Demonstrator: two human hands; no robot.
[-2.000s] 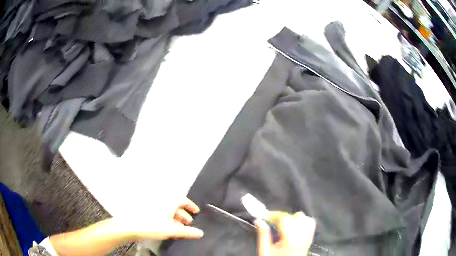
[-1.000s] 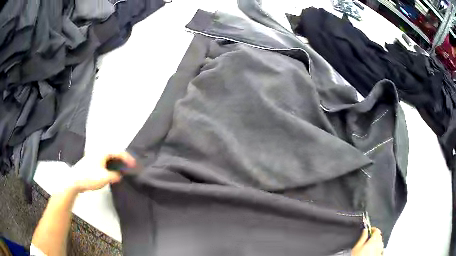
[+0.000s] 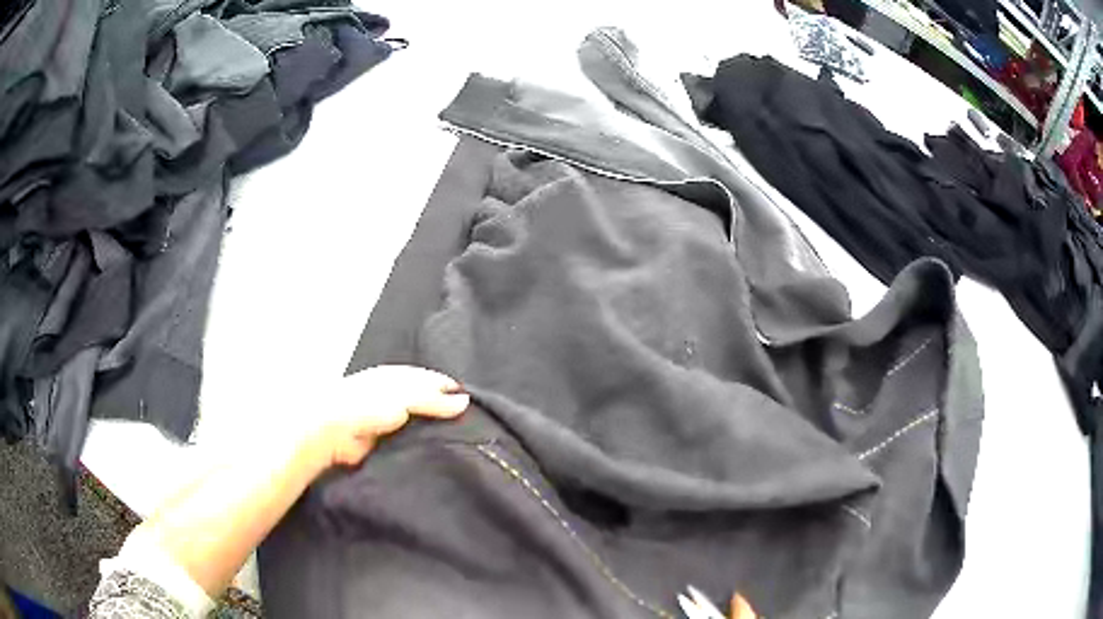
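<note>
A dark grey zip jacket point(image 3: 629, 278) lies spread in front of me, its long whitish zipper line running along the upper edge. A yellowish dashed seam point(image 3: 544, 502) shows on the near part. My left hand point(image 3: 387, 405) grips the jacket at its left side, thumb and fingers closed on the cloth. My right hand point(image 3: 743, 607) is cut off by the bottom edge; only a fingertip shows. The silver tips of thread snips point(image 3: 698, 603) show just left of it, over the cloth near the seam's lower end. How the right hand holds them is hidden.
A heap of grey garments point(image 3: 133, 157) lies at the left table edge. Black garments point(image 3: 871, 181) lie along the far right. The white table point(image 3: 309, 242) shows between them. Shelves with coloured items point(image 3: 1028, 73) stand at the far right. Speckled floor point(image 3: 55, 520) shows at lower left.
My left hand has moved right and now grips the near cloth. The seam there has come into view. My right hand and the snips have moved left and lower, mostly out of the picture.
</note>
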